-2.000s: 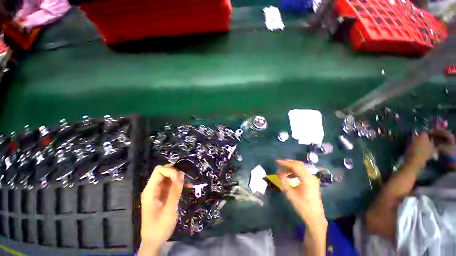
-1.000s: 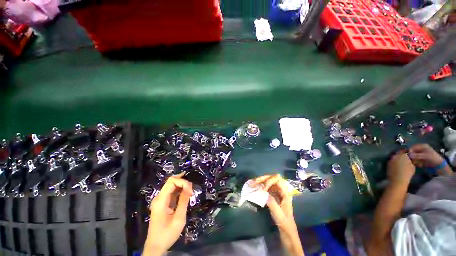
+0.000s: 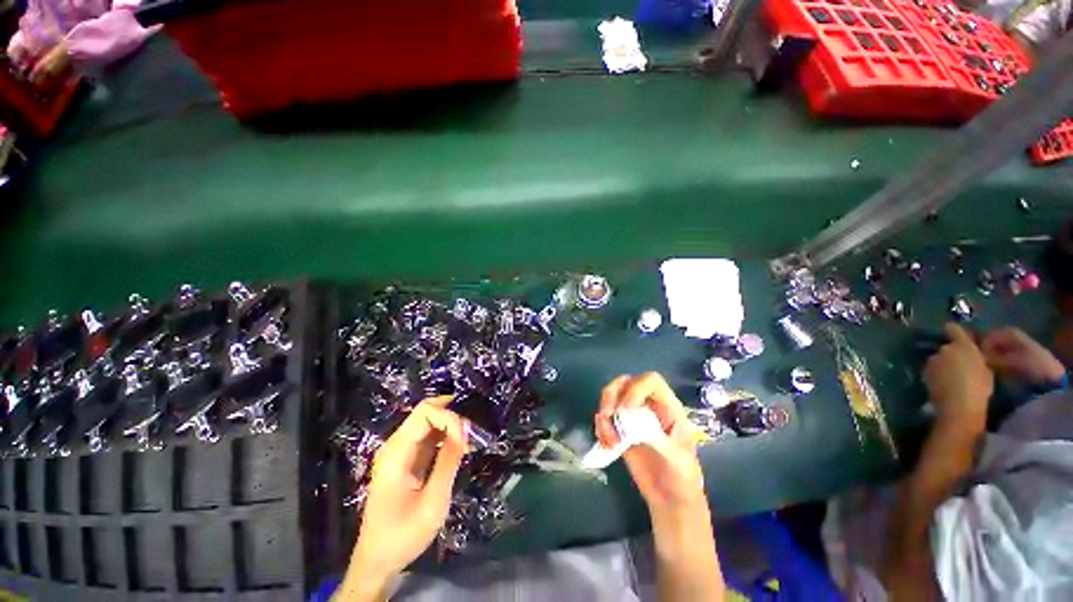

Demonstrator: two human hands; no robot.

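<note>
My left hand is over the front of a tangled pile of black straps with silver ends. Its thumb and fingers pinch a small dark and silver piece, probably a strap part. My right hand pinches a small white cloth just right of the pile; what else its fingers hold is hidden. Pale strips lie between the hands. Left of the pile, a black compartment tray holds rows of dark pieces with silver ends in its far part.
A clear glass bottle stands behind the pile, near a white sheet and loose round metal heads. A coworker's hands are at the right. Red crates stand across the bench; a grey bar slants at the right.
My right hand picked up the white cloth from the bench and has since moved slightly right and up with it. My left hand stays over the pile, its piece now turned differently.
</note>
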